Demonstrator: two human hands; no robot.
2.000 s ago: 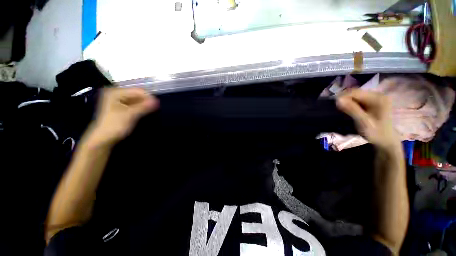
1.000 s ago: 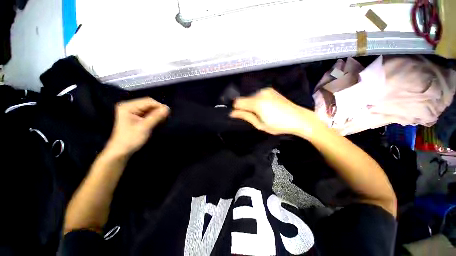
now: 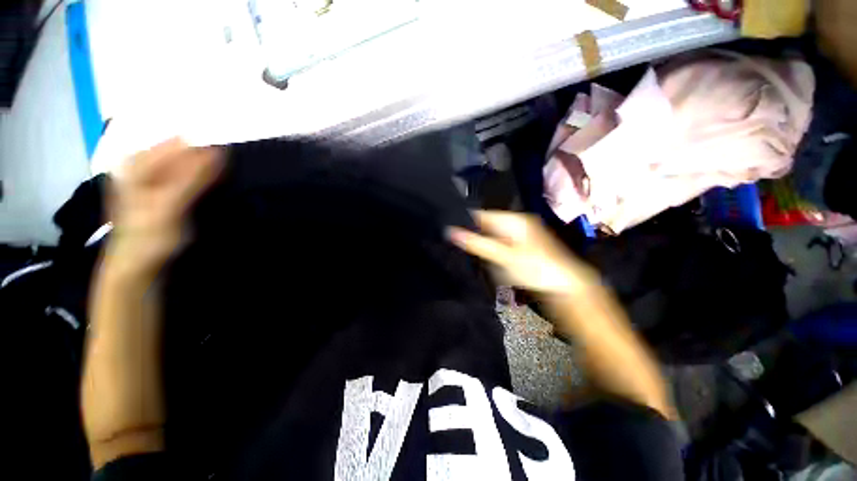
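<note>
A black garment (image 3: 319, 188) is spread between my hands, its upper edge against the front of the white table (image 3: 179, 94). My left hand (image 3: 164, 183) is closed on its upper left edge and is blurred. My right hand (image 3: 517, 246) is at the garment's right edge, fingers together and pointing left; it is blurred, and whether it pinches the cloth cannot be told. The garment merges with my black shirt, which has white lettering (image 3: 451, 427), so its lower outline is hidden.
A pale pink cloth heap (image 3: 705, 131) lies at the right beyond my right hand. Black cloth with white loops (image 3: 38, 291) is piled at the left. Red-handled scissors (image 3: 716, 7) are cut off at the top right. Blue tape (image 3: 83, 75) crosses the table's left part.
The view has shifted right. My left hand has moved left and up with the garment's edge. My right hand is lower, and the black cloth is spread wider between the hands.
</note>
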